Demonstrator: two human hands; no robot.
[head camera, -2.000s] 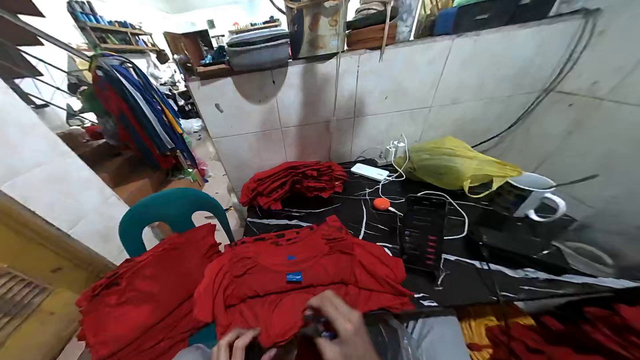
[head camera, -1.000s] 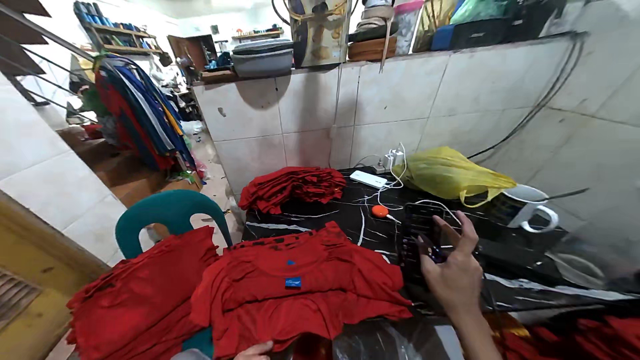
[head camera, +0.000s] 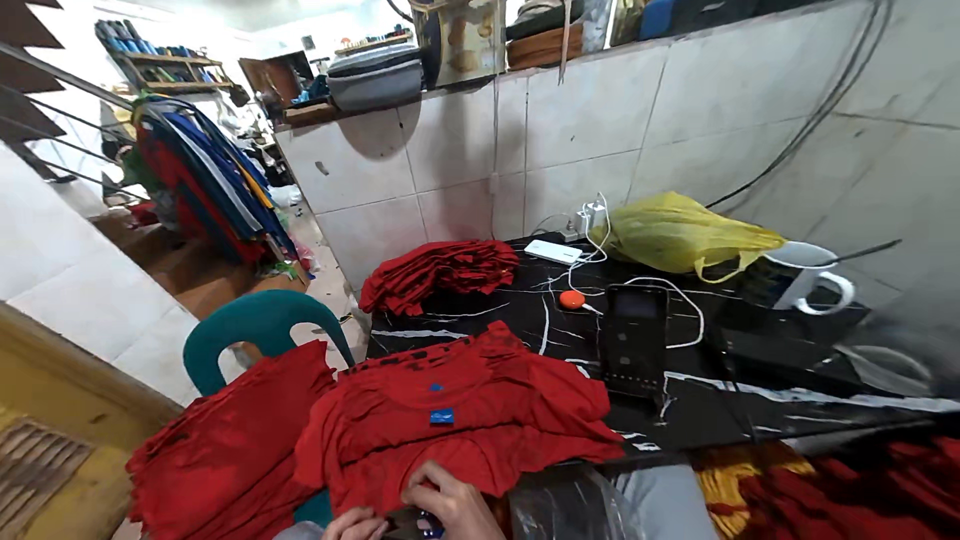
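Observation:
At the bottom middle, my right hand (head camera: 452, 504) has its fingers curled on a small dark object (head camera: 429, 523), perhaps thread snips, too hidden to name surely. Close on its left, my left hand (head camera: 358, 525) is cut off by the lower edge, fingers bent near the red cloth; whether it pinches anything is unclear. Just above both hands lies a red shirt (head camera: 480, 397) with a blue neck label (head camera: 442, 416), spread over the table's front edge. More red garments (head camera: 225, 442) are stacked at the left by the green plastic chair (head camera: 262, 322). A bunched red pile (head camera: 450, 271) sits behind.
The black marbled table (head camera: 495, 311) holds a phone (head camera: 635, 337), a white power bank (head camera: 553, 252), an orange round object (head camera: 571, 300), white cables, a yellow plastic bag (head camera: 675, 232) and a white mug (head camera: 806, 277). A tiled wall (head camera: 585, 127) stands behind. Clear plastic (head camera: 574, 506) hangs below the front edge.
My right hand has moved from over the phone back to the red shirt's lower edge, beside my left hand. The phone's screen, lit two seconds ago, now looks dark.

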